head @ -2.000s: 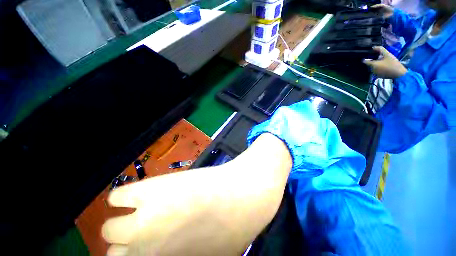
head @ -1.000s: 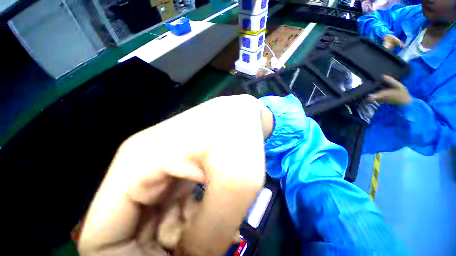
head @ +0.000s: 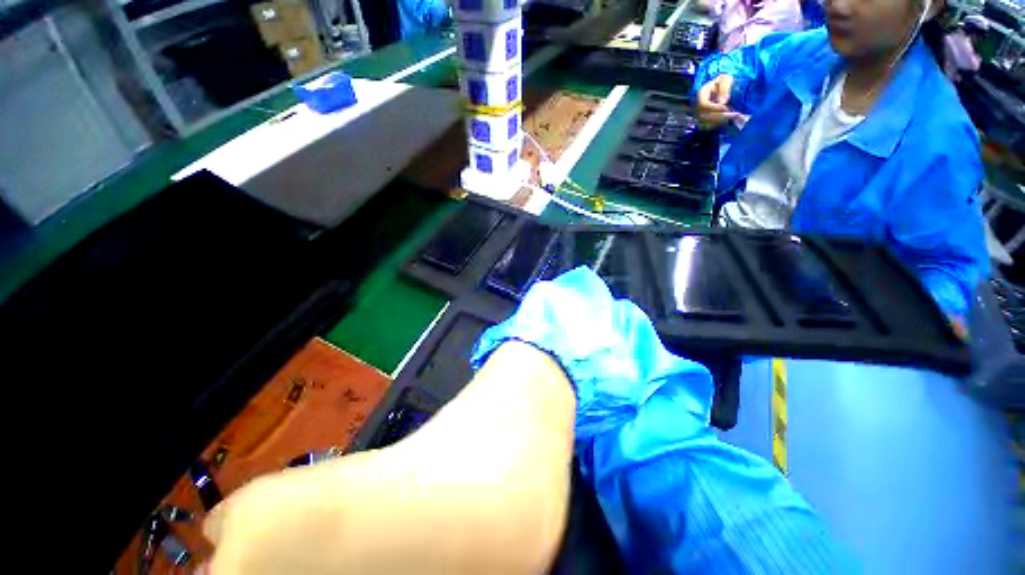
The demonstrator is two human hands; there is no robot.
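Observation:
My right hand (head: 416,483) is large in the lower middle, reaching left from a bright blue sleeve. Its fingers are cut off by the bottom edge, so I cannot tell whether it holds anything. My left hand is not in view. Beneath and beyond my wrist lies a black foam tray (head: 455,332) with smartphones (head: 463,240) in pockets. Another foam tray (head: 888,294) with several phones is raised at the right, above the bench tray's right part; a person's fingers show at its far right corner.
An orange mat (head: 287,413) with small metal connectors (head: 205,483) lies at lower left, beside a large dark mass (head: 146,337). A tower power strip (head: 492,101) with white cable stands behind the trays. A person in a blue smock (head: 899,180) is at right. A blue bin (head: 326,92) sits farther back.
The other person's tray has moved nearer and towards the right over the bench tray. My right hand has moved lower and left, its fingers now out of frame. The view has swung right.

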